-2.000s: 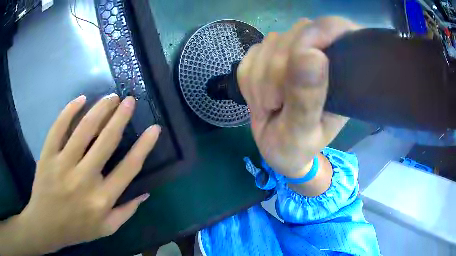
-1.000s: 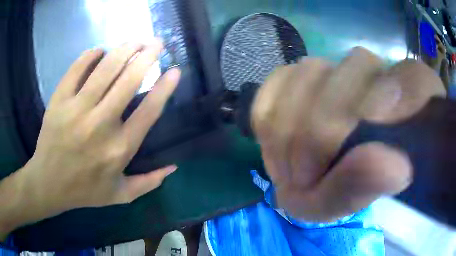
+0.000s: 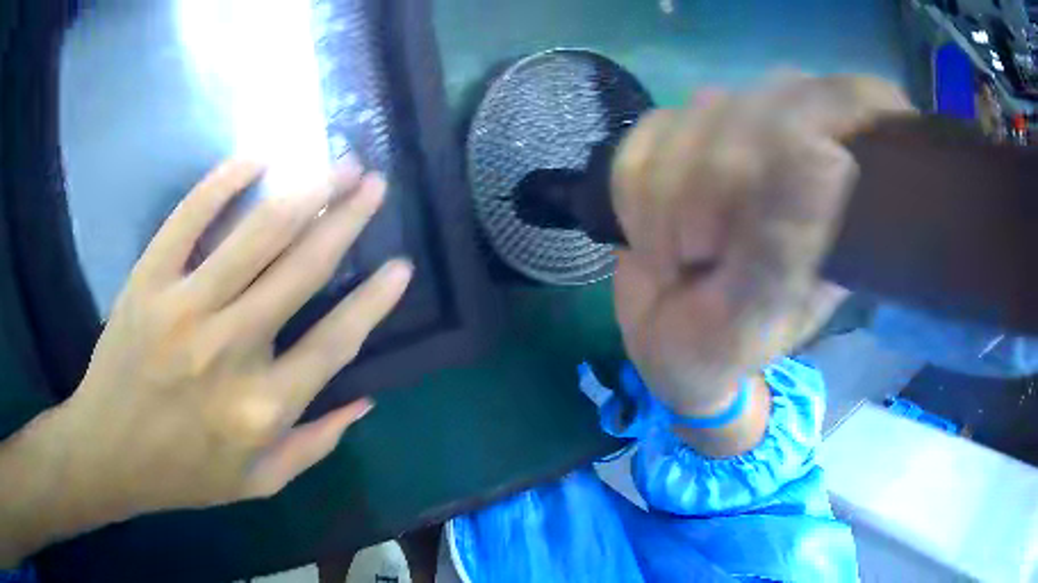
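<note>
My right hand (image 3: 728,228) is closed around the dark electric screwdriver (image 3: 945,216), blurred by motion. The screwdriver's black nose is over the round perforated screw plate (image 3: 535,125), whose upper right part is dark. Whether the bit touches the plate cannot be told. My left hand (image 3: 216,353) lies with spread fingers on the lower part of the flat device unit (image 3: 137,148), which has a silver area with a bright glare. The unit sits in a black tray (image 3: 438,228), left of the plate. A patterned strip runs along the unit's right side.
The dark green bench (image 3: 512,399) has a curved front edge. A white box-like surface (image 3: 945,490) is at the lower right. A blue item (image 3: 954,82) and mixed small parts are at the upper right. My light blue smock and sleeve show below.
Since one second ago, my right hand has moved up and back with the screwdriver, its nose from the tray's edge to over the screw plate. My left hand stays on the unit.
</note>
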